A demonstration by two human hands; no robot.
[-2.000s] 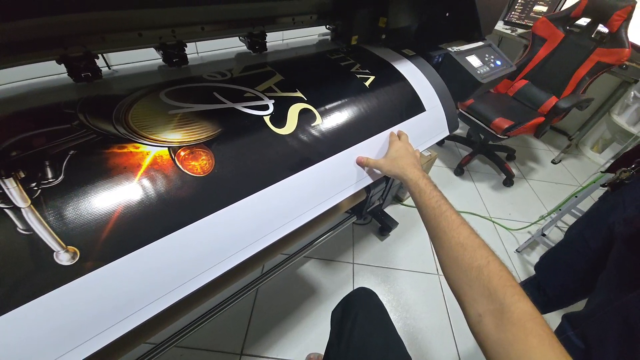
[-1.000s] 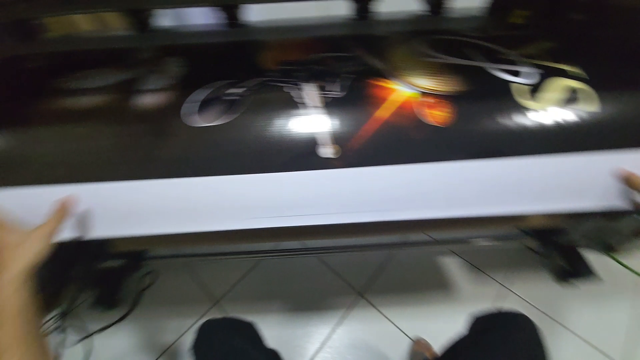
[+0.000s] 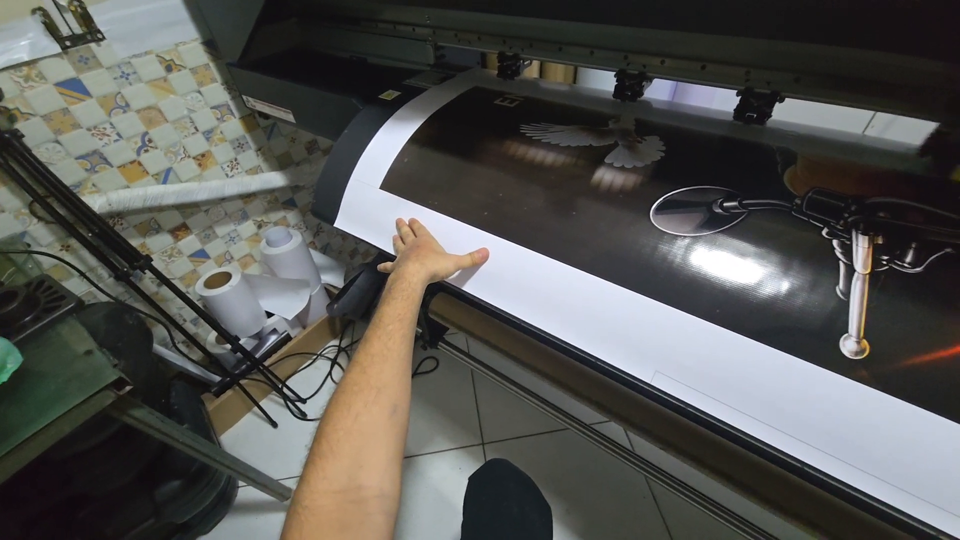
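A printed banner sheet with a white margin lies curved over the front of a large-format printer. Its dark print shows a white bird, a round mirror and part of a motorcycle's handlebar. On the white margin near the sheet's left corner rests my left hand, fingers spread, thumb pointing right, gripping nothing that I can see. Pinch-roller units sit above the sheet along the printer. My right hand is out of the frame.
White material rolls stand at the tiled wall on the left. Beside them are a black folded stand, loose cables and a green-topped table. A metal bar runs below the printer's front edge, above the tiled floor.
The view has swung from the printer's right end to its left end. My right hand, on the margin at the right two seconds ago, has left the view; my left hand has come in.
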